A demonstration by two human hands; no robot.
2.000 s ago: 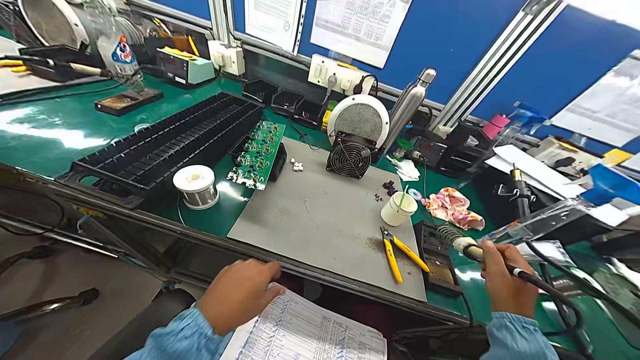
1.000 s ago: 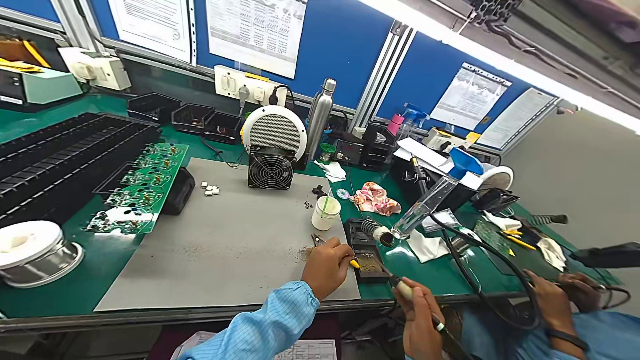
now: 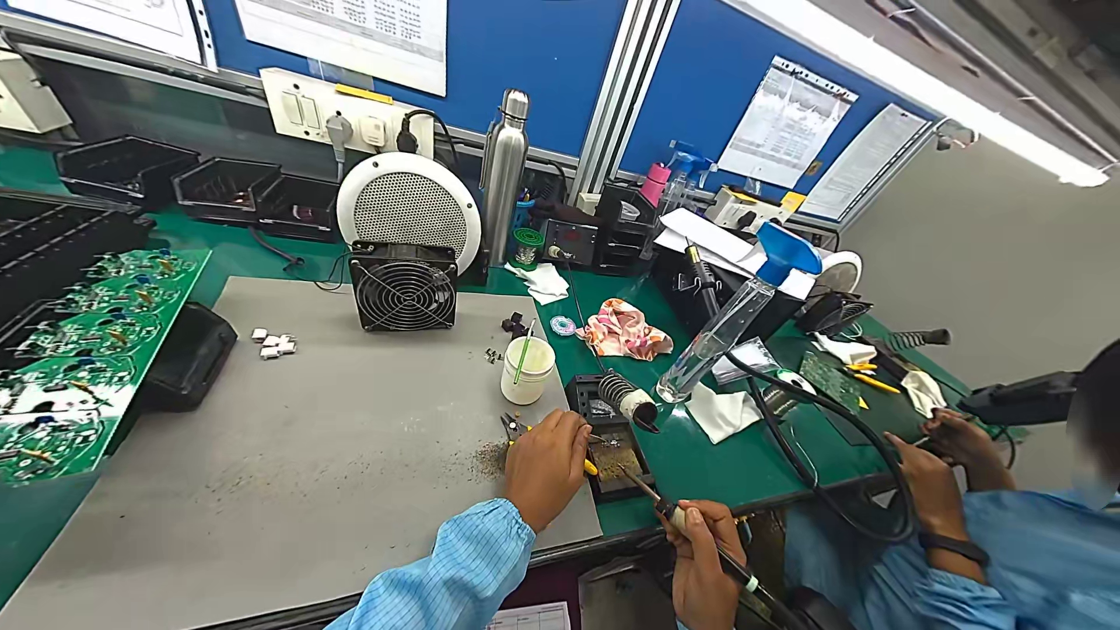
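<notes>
My right hand holds a soldering iron by its handle, the tip over the sponge tray of the iron stand. My left hand lies over yellow-handled side cutters at the mat's right edge and hides most of them. A thin piece shows by its fingertips; whether the hand grips it or the cutters is unclear. The stand's coil holder is unoccupied. Behind my left hand stands a white jar with a green stick in it. A fan faces the grey mat.
Green circuit boards lean on a black box at the left. White connectors lie on the mat. A steel bottle stands behind, a patterned cloth right of the jar. A co-worker's hands work at the right; a black cable loops between us.
My left hand has moved from above the papers at the bench's front to the cutters beside the stand. The iron has left the coil holder in my right hand. The view has swung right.
</notes>
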